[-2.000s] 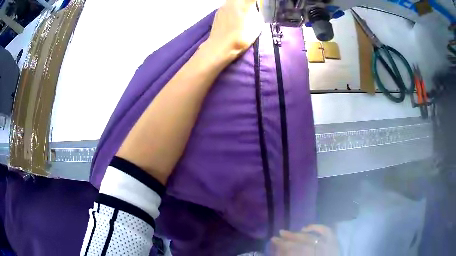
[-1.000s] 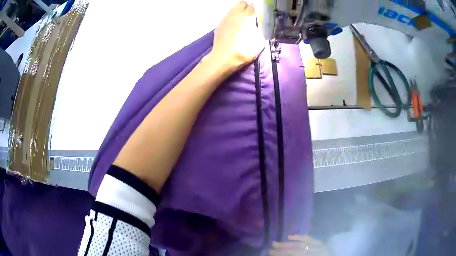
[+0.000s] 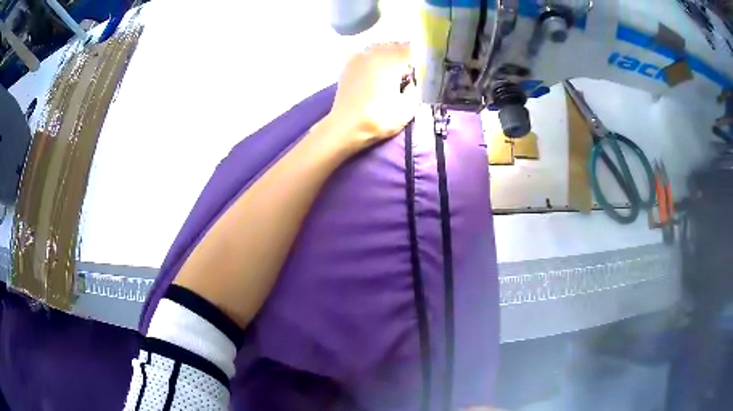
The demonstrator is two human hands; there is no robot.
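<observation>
Purple fabric (image 3: 346, 265) lies on the white table and hangs over its front edge. Two black strips (image 3: 447, 265) run down it from the presser foot (image 3: 440, 122), with small wrinkles beside them. My left hand (image 3: 376, 92) rests on the fabric just left of the foot, overexposed by glare. Its fingers are partly lost in the light, so I cannot tell whether they grip the cloth. Of my right hand (image 3: 481, 408) only a sliver shows at the bottom edge, by the lower end of the cloth.
The sewing machine head (image 3: 579, 48) stands above the foot. Yellow-tan blocks (image 3: 500, 150), green-handled scissors (image 3: 615, 172) and orange-red snips (image 3: 664, 197) lie to the right. A measuring scale (image 3: 579, 278) runs along the front edge. Brown tape (image 3: 64, 168) covers the table at left.
The view has tilted up, so table and machine sit lower in the picture and more of the machine head shows. My right hand has nearly left the bottom edge. My left hand stays beside the foot.
</observation>
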